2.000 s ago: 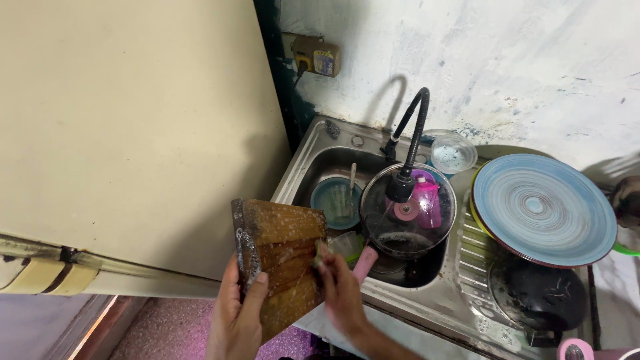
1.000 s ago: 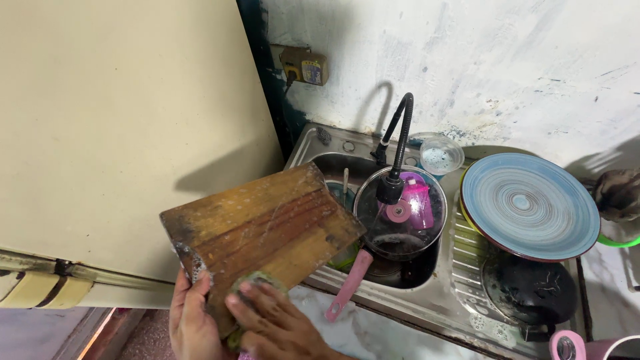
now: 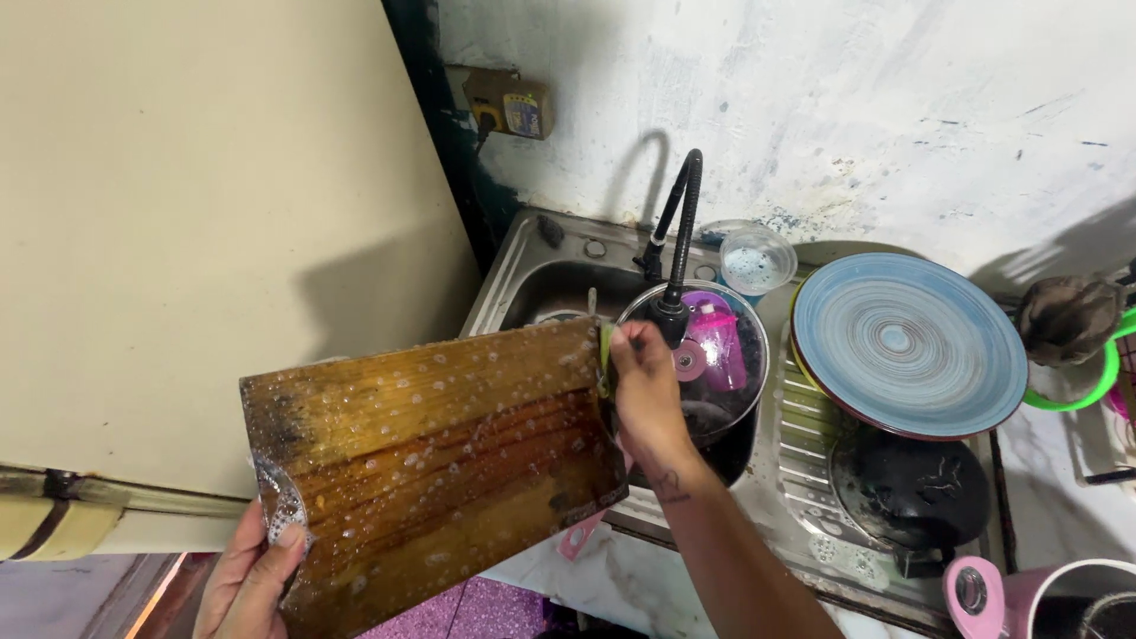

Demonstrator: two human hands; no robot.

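Observation:
A soapy wooden board point(image 3: 444, 461) with dark stained ends is held up in front of the sink. My left hand point(image 3: 253, 572) grips its lower left edge, thumb on the face beside a patch of foam. My right hand point(image 3: 646, 382) is at the upper right edge, closed on a green scrubbing pad point(image 3: 606, 355) pressed against that edge. Behind my right hand, a pan with a glass lid point(image 3: 741, 417) lies in the sink, with a pink bottle point(image 3: 717, 351) on it. The board hides part of the left basin and most of the pan's pink handle point(image 3: 581, 532).
A black flexible faucet point(image 3: 688, 213) arches over the steel sink point(image 3: 506, 266). On the drainboard, a blue plate point(image 3: 905, 342) leans over a black pan point(image 3: 914, 493). A clear tub point(image 3: 757, 262) stands behind, a pink pot point(image 3: 1056, 595) at lower right. A cream panel point(image 3: 222, 222) rises at left.
My right hand has moved from the board's lower face to its right edge with the pad. The board has turned and now shows its face more fully.

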